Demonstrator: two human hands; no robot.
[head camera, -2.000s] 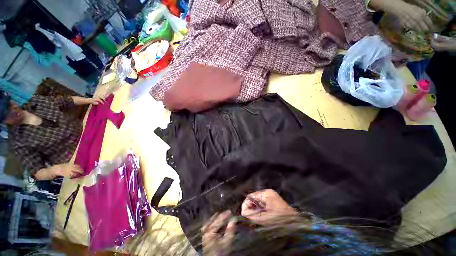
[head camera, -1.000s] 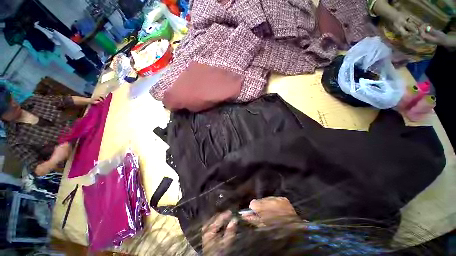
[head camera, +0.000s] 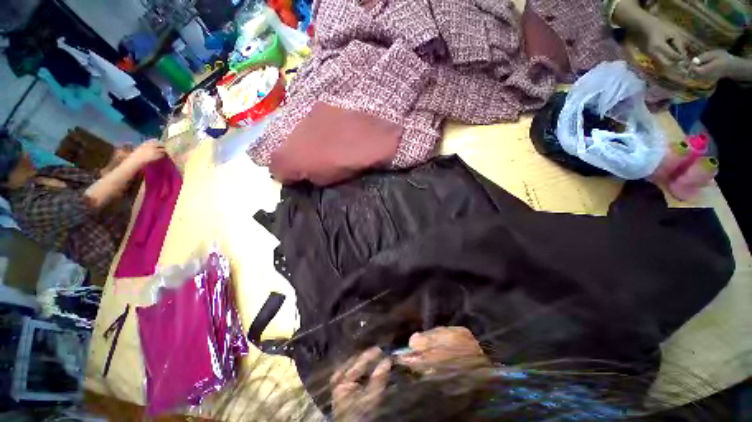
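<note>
A large blackish-brown garment (head camera: 528, 272) lies spread and gathered on the table in front of me. My left hand (head camera: 361, 381) is at its lower edge, fingers bent onto the dark cloth, partly veiled by loose hair strands. My right hand (head camera: 445, 350) is just right of it, its fingertips closed on a small pale, shiny item (head camera: 401, 352) that I cannot identify. The fingertips of both hands nearly meet over the cloth. A narrow dark strip (head camera: 265, 317) sticks out at the garment's left edge.
Tweed coats (head camera: 371, 74) lie beyond the garment. A white plastic bag in a black bowl (head camera: 610, 124) and pink thread cones (head camera: 691, 169) are right. A bagged magenta garment (head camera: 185, 338), scissors (head camera: 115, 338) and a red tub (head camera: 251, 95) are left. People work at left and upper right.
My right hand has moved slightly down since the first frame, and a pale item now shows at its fingertips. The person at left has shifted and refolded the magenta garment.
</note>
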